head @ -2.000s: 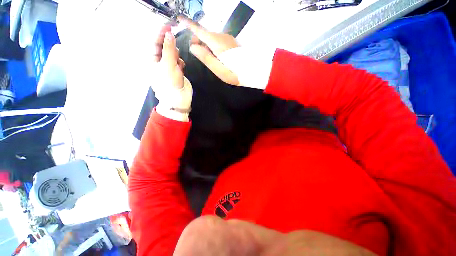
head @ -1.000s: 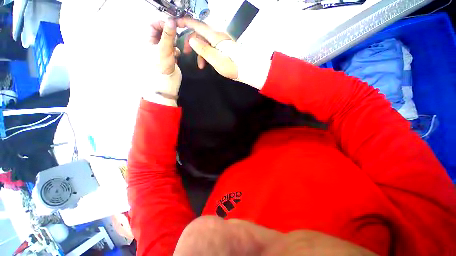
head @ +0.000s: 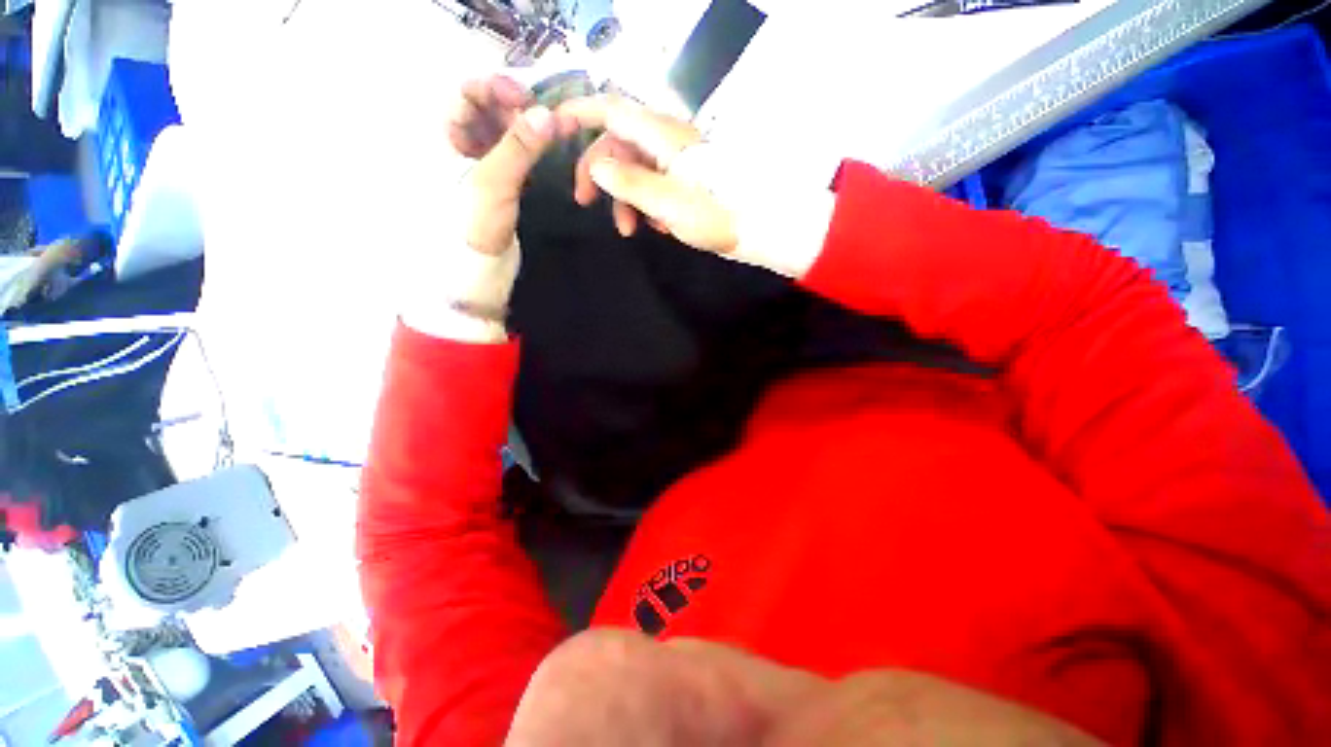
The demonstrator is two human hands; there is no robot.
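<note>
The black garment piece (head: 628, 350) lies over my lap and runs up onto the white table. Its upper edge shows just beyond my fingertips. My left hand (head: 504, 168) holds the cloth near that edge with thumb and fingers. My right hand (head: 657, 175) is beside it, its fingertips meeting my left thumb on the cloth, other fingers curled. Whether a small tool is in the right fist cannot be told. The needle area (head: 518, 26) of the sewing machine and the blue-grey cylinder (head: 594, 24) are just beyond the hands, apart from them.
A small black strip (head: 718, 56) lies on the white table right of the needle area. A dark tool (head: 978, 6) is at the top edge. A measuring scale (head: 1080, 91) runs along the table edge. A blue bin (head: 1277, 219) with light-blue cloth (head: 1109, 190) is at the right.
Both hands have drawn back from the needle area towards me with the cloth. The cloth's upper edge now shows between fingers and machine. A light edge shows by my left forearm.
</note>
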